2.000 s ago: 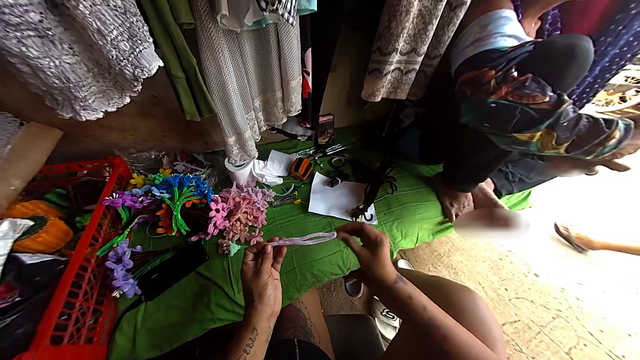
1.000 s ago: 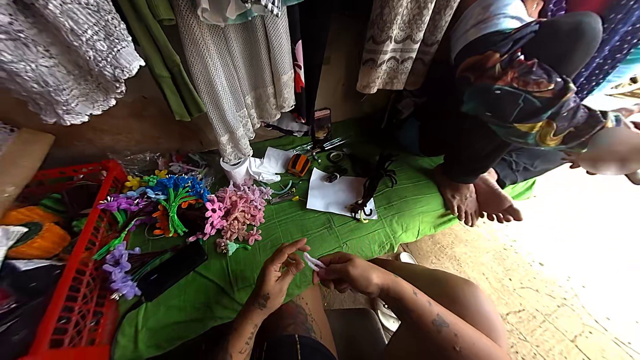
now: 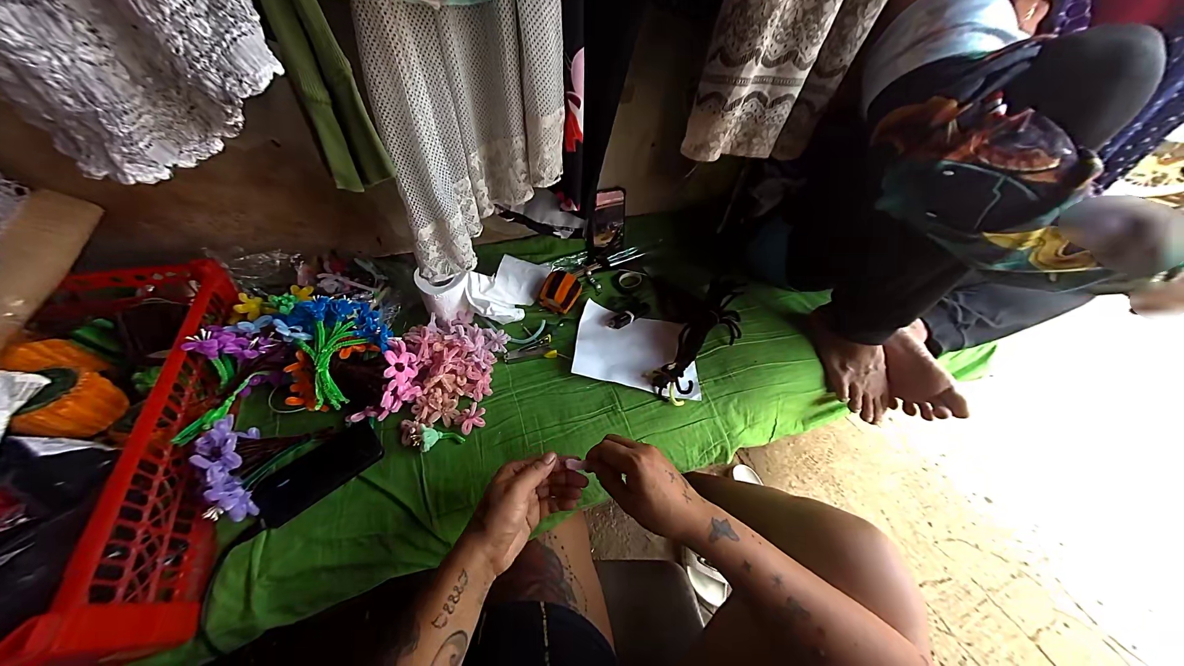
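Observation:
Between my two hands, above my lap, is a small pale pink-white pipe cleaner piece (image 3: pixel 575 464), mostly hidden by fingers. My left hand (image 3: pixel 523 504) has its thumb and index finger on one end, its other fingers curled. My right hand (image 3: pixel 636 481) pinches the other end. Beyond them on the green cloth (image 3: pixel 518 407) lie pink pipe cleaner flowers (image 3: pixel 449 365), a bunch of blue ones with green stems (image 3: pixel 326 356) and purple ones (image 3: pixel 220 467). Black pipe cleaners (image 3: pixel 708 328) lie over a white sheet of paper (image 3: pixel 606 356).
A red plastic crate (image 3: pixel 139 527) stands at left, beside a black phone (image 3: pixel 319 474). An orange and black tape measure (image 3: pixel 560 290) and a toilet paper roll (image 3: pixel 446 296) lie farther back. Clothes (image 3: pixel 462 111) hang above. Another person's bare feet (image 3: pixel 883 375) rest at right.
Two seconds ago long pale strands stretched between my hands; now only a short piece shows. My hands have come closer together and lower. The other person's feet show more plainly.

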